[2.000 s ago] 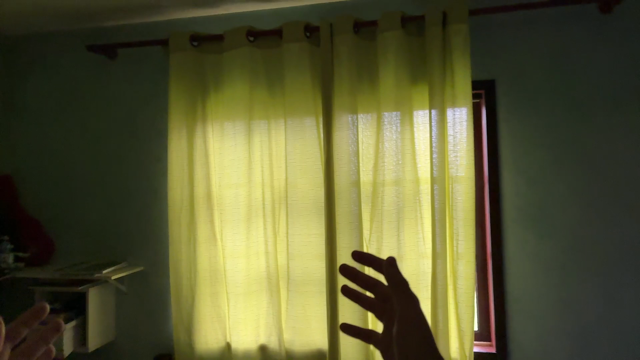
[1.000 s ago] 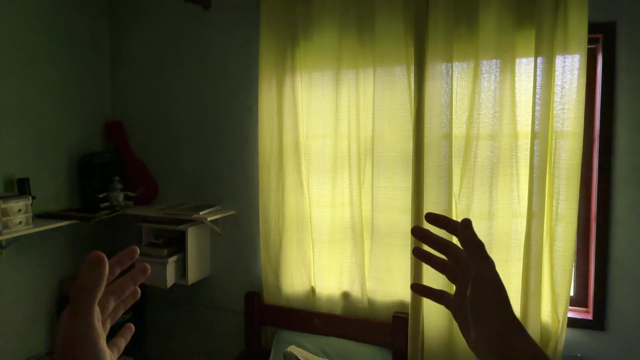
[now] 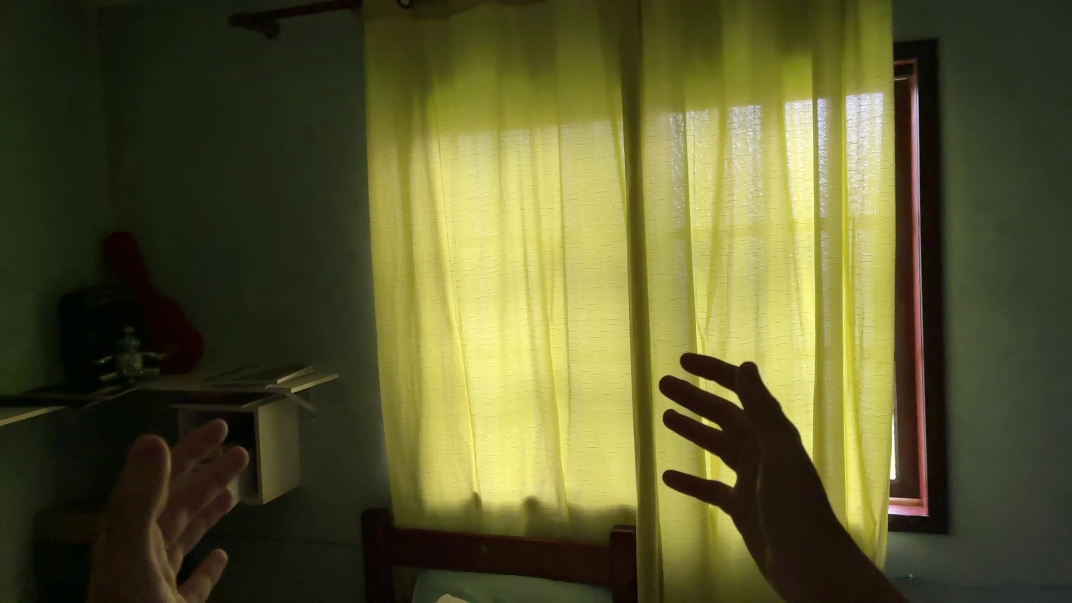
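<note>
My left hand (image 3: 167, 519) is raised at the lower left, fingers apart and holding nothing, in front of a white box shelf (image 3: 280, 452). On the right, my right hand (image 3: 745, 452) shows as a dark silhouette with its fingers spread and nothing in it. Behind it hangs a translucent yellow-green curtain (image 3: 511, 276), backlit by a window. No contact between that hand and the cloth can be made out.
A wooden headboard (image 3: 502, 554) with a pillow (image 3: 511, 588) stands below the curtain. At the left, a wall shelf (image 3: 310, 383) carries flat items, a small figure (image 3: 130, 356) and a red guitar-shaped case (image 3: 163, 327). The dark window frame (image 3: 934, 293) shows at the right.
More of my left hand shows than two seconds ago, when only its fingers were at the lower left edge. Both hands stay raised and empty. The view has shifted.
</note>
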